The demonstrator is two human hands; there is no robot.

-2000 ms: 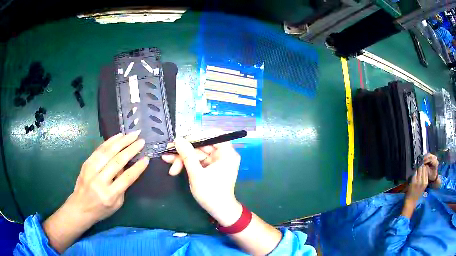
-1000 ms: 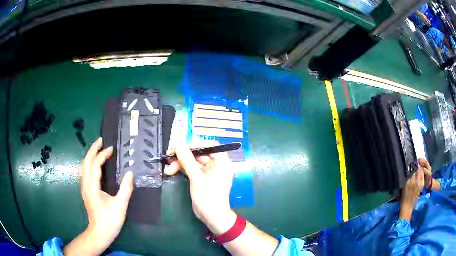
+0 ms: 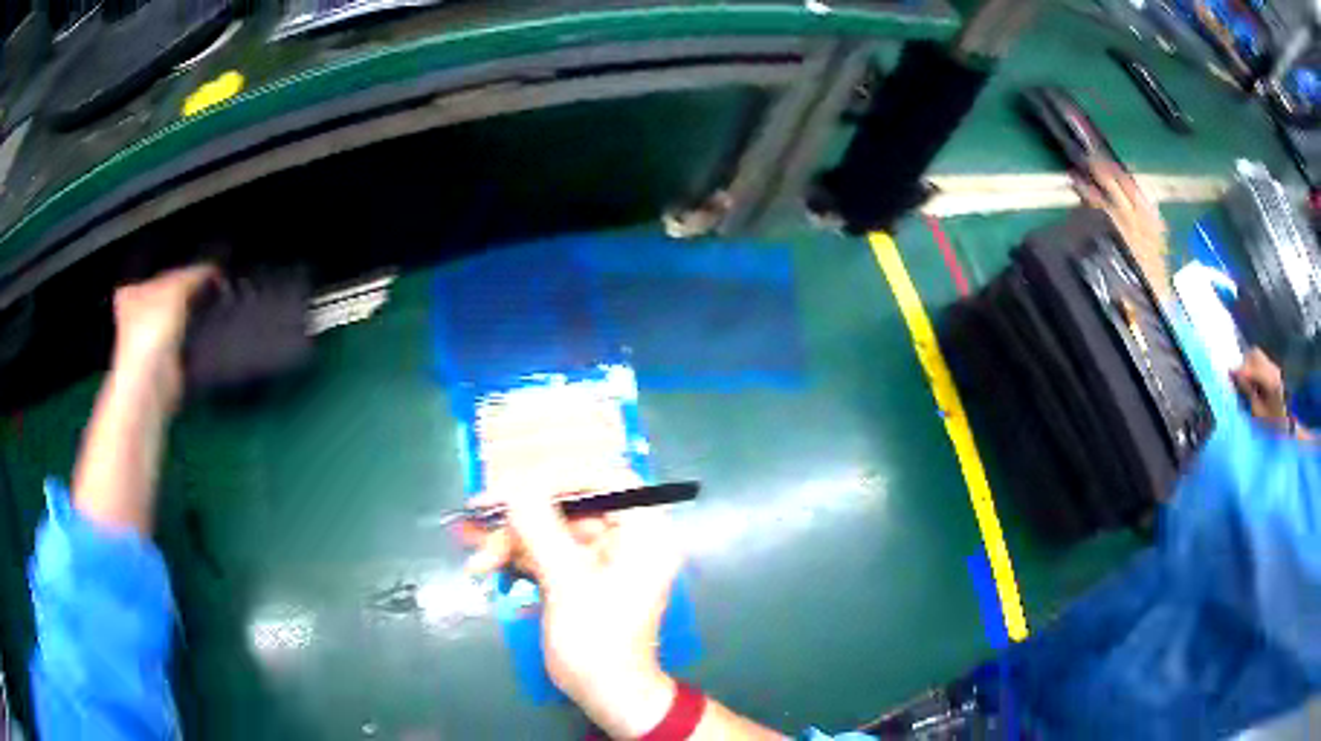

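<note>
My left hand [image 3: 162, 311] is stretched out to the far left, at the dark gap under the raised shelf. It grips the left edge of a dark, blurred foam tray [image 3: 254, 336]; whether a housing lies on it I cannot tell. My right hand [image 3: 594, 586], with a red band at the wrist, holds the black tweezers [image 3: 630, 500] over the lower end of the pale strips. Their tip points left. The pale adhesive strips [image 3: 551, 432] lie on blue backing film [image 3: 522, 311] taped to the green bench.
A stack of black foam trays [image 3: 1036, 398] stands at the right beside a neighbouring worker, whose arm [image 3: 1137, 232] reaches along it. A yellow tape line [image 3: 942, 420] runs left of the stack. A green-edged shelf [image 3: 478, 51] crosses above the bench. A black block [image 3: 906, 130] stands at the rear.
The foam tray has moved from in front of me to the far left with my left hand. The housing no longer shows clearly. The view has shifted, and the neighbour's arm now reaches forward.
</note>
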